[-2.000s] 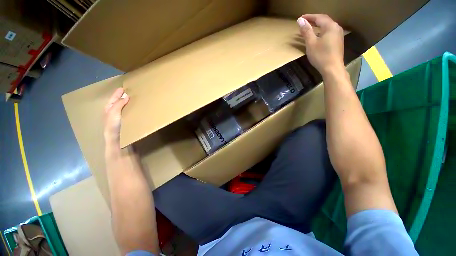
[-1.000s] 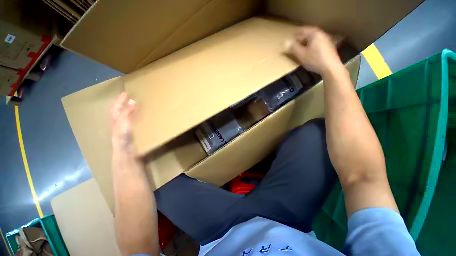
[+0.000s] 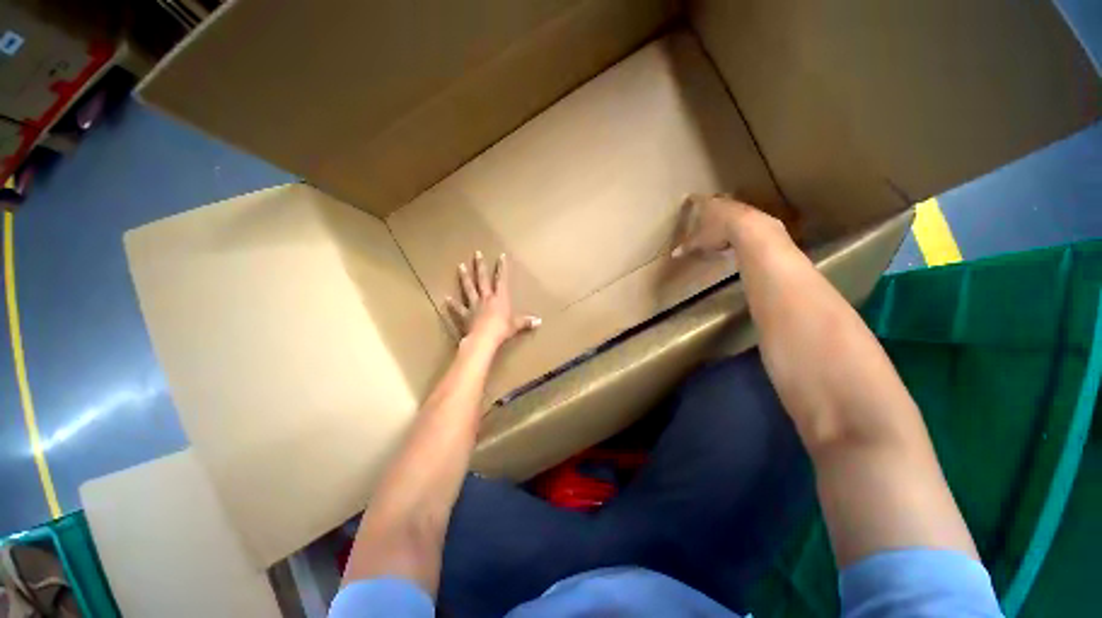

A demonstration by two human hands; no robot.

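A brown divider sheet (image 3: 580,205) lies flat inside the open shipping carton (image 3: 786,97). A narrow dark gap shows between the sheet's near edge and the carton's near wall. My left hand (image 3: 486,302) is spread, palm down, on the near left part of the sheet, holding nothing. My right hand (image 3: 719,227) rests on the sheet's near right part with fingers apart and bent. The packs under the sheet are hidden, apart from a thin dark strip in the gap.
A carton flap (image 3: 254,350) folds out to the left. A green bin (image 3: 991,302) stands at right. Another green bin (image 3: 75,558) with brown contents and a flat cardboard sheet (image 3: 169,531) are at lower left. Closed cartons (image 3: 54,60) stand at upper left.
The divider sheet has gone from tilted across the carton to flat inside it, covering the packs. Both hands have moved from its edges onto its surface, the left one inward to the right.
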